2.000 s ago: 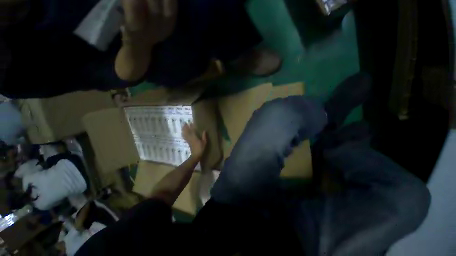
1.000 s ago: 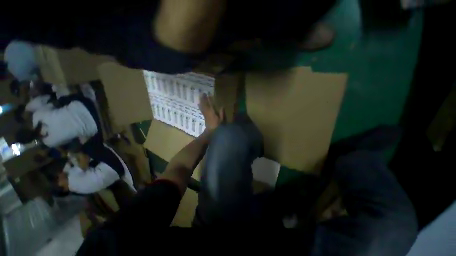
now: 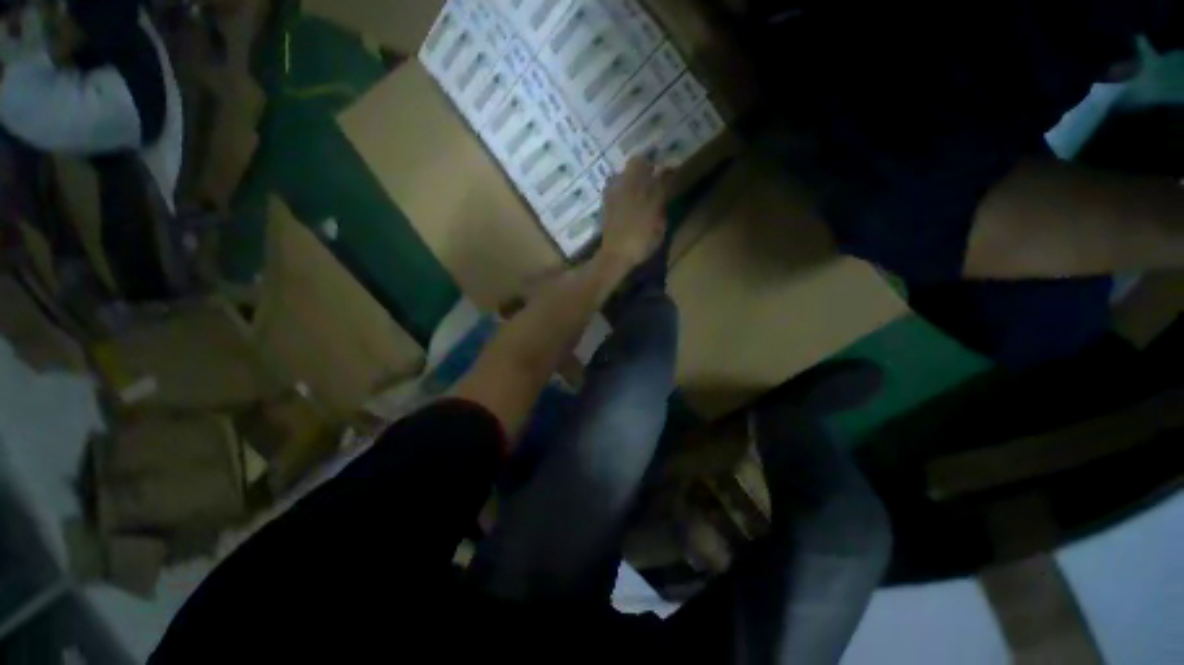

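Note:
A brown shipping carton with its flaps open [image 3: 448,195] stands at the upper middle. It is filled with neat rows of white product boxes [image 3: 571,98] with pictured faces. My left hand [image 3: 632,214] reaches up from the lower left. Its fingers touch the product boxes at the near right corner of the rows, beside the carton's wall. The fingers look a little apart, with nothing seen held, but they are blurred. My right hand is not in view.
Another person's bare limb and dark clothes [image 3: 1078,221] are close at the right. A flat brown cardboard piece [image 3: 779,305] lies right of my knee. Brown cartons [image 3: 169,468] stand at the left. A person in white [image 3: 72,104] is at the upper left. The floor is green.
The view has turned, so the carton shows higher, closer and tilted. The other person's limb has shifted from the top to the right. My left hand stays at the product boxes.

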